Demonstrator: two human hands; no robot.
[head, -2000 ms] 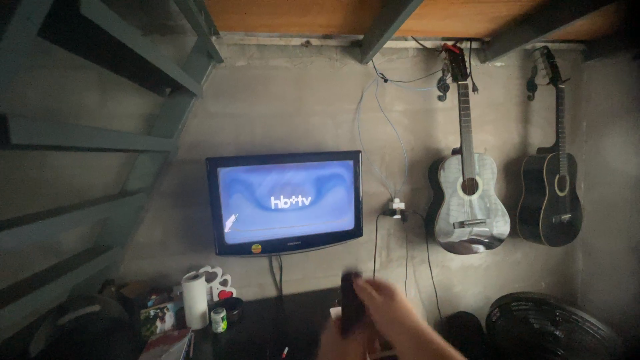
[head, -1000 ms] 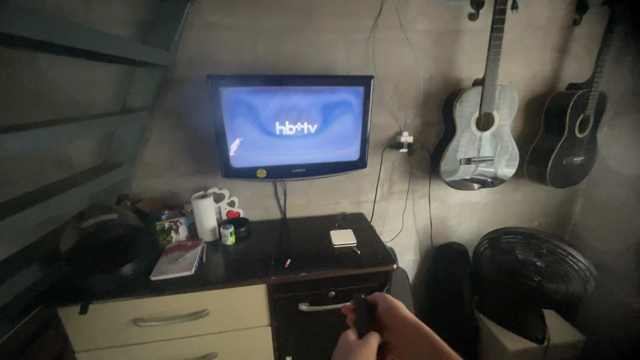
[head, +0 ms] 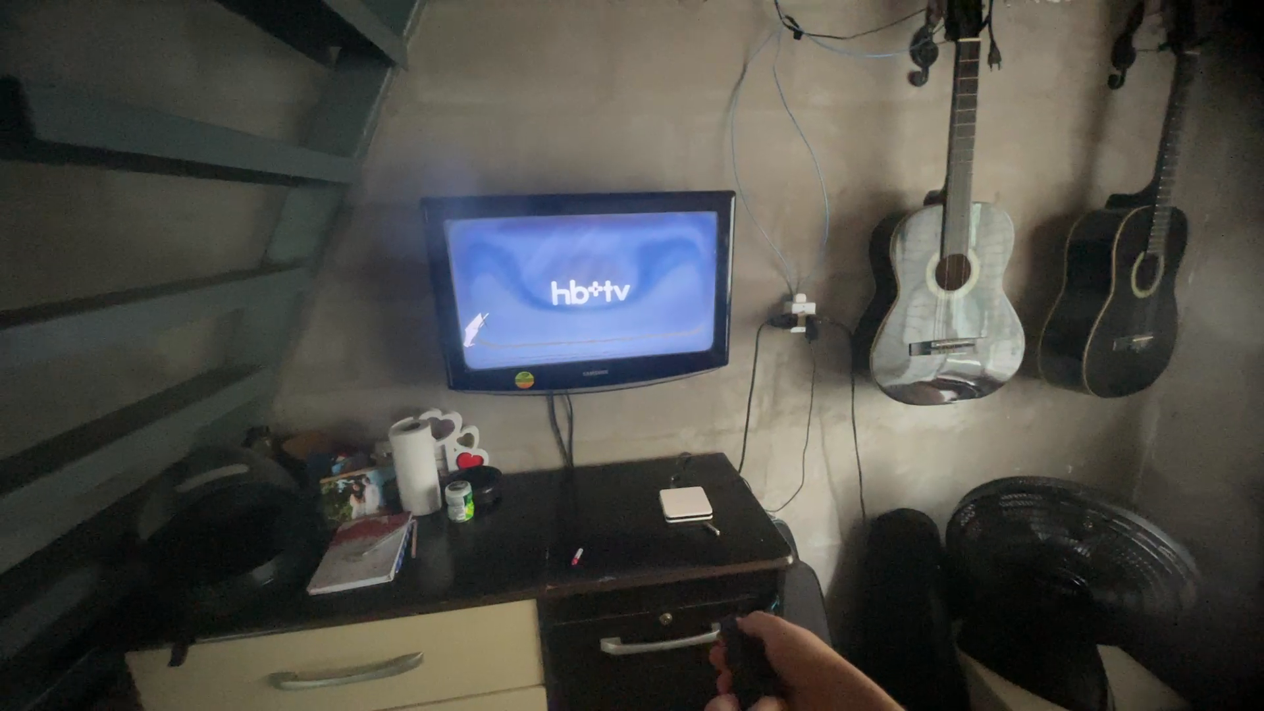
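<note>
A dark remote control (head: 746, 660) is held in my right hand (head: 795, 664), low in the view and right of centre, with the thumb along its top end. More fingertips show at its left side and at the bottom edge; which hand they belong to is not clear, and my left hand cannot be made out for certain. Beyond the remote stands a dark desk (head: 612, 578) with a metal drawer handle (head: 657, 644). Above the desk, a lit television (head: 583, 291) on the wall shows a blue picture with a white logo.
On the desk are a white roll (head: 416, 469), a small jar (head: 459, 502), a book (head: 363, 555), a white square box (head: 685, 505) and a small red-and-white item (head: 577, 557). Two guitars (head: 948, 306) (head: 1116, 296) hang right. A fan (head: 1071, 553) stands lower right; stair treads (head: 188, 128) fill the left.
The view has tilted down since the earliest frame, bringing the desk drawers into sight. The remote stays in my right hand, now lower in view. The television shows the same logo throughout.
</note>
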